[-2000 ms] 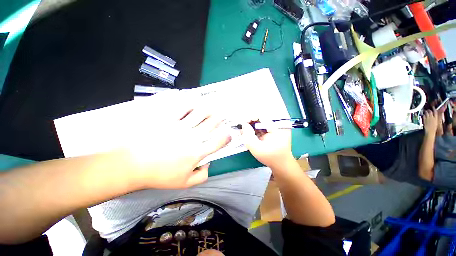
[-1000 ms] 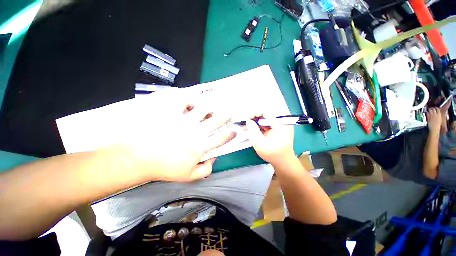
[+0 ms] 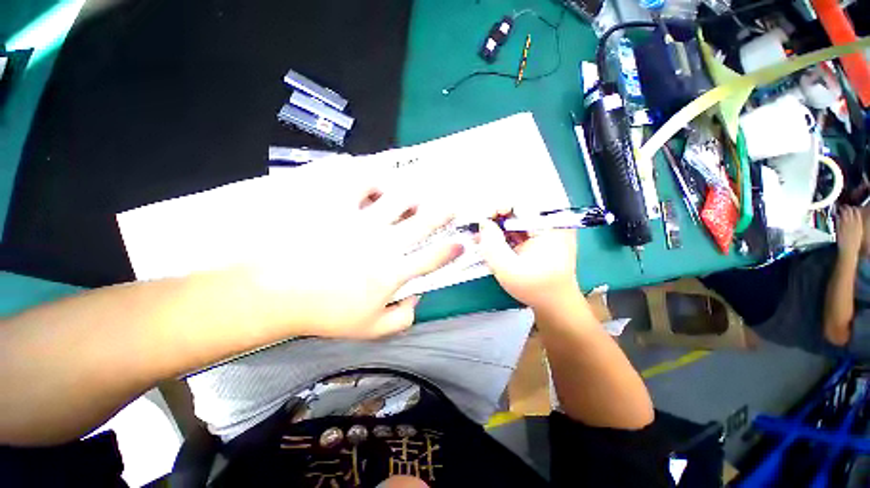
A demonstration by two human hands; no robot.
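Observation:
A large white paper sheet (image 3: 200, 224) lies across the black mat and the green bench surface, with faint writing on it. My left hand (image 3: 358, 262) lies flat on the sheet, fingers spread and pointing right, holding nothing. My right hand (image 3: 530, 259) holds a slim white pen (image 3: 558, 220) with dark parts, its tip on the sheet just right of my left fingers. Several silver-grey strips (image 3: 315, 112) lie on the black mat above the sheet; the lowest is partly covered by the sheet's edge.
A black cylindrical tool (image 3: 618, 172) lies right of the sheet, beside thin hand tools and a red packet (image 3: 718, 217). A small black device (image 3: 496, 39) with a thin cable lies behind. Pale yellow tape arches over clutter. Another person's arm (image 3: 843, 276) is at far right; a cardboard box (image 3: 658, 315) is below.
The whole view has shifted slightly, moving the bench items right and up. Both hands stay on the sheet, and the pen is still in my right hand.

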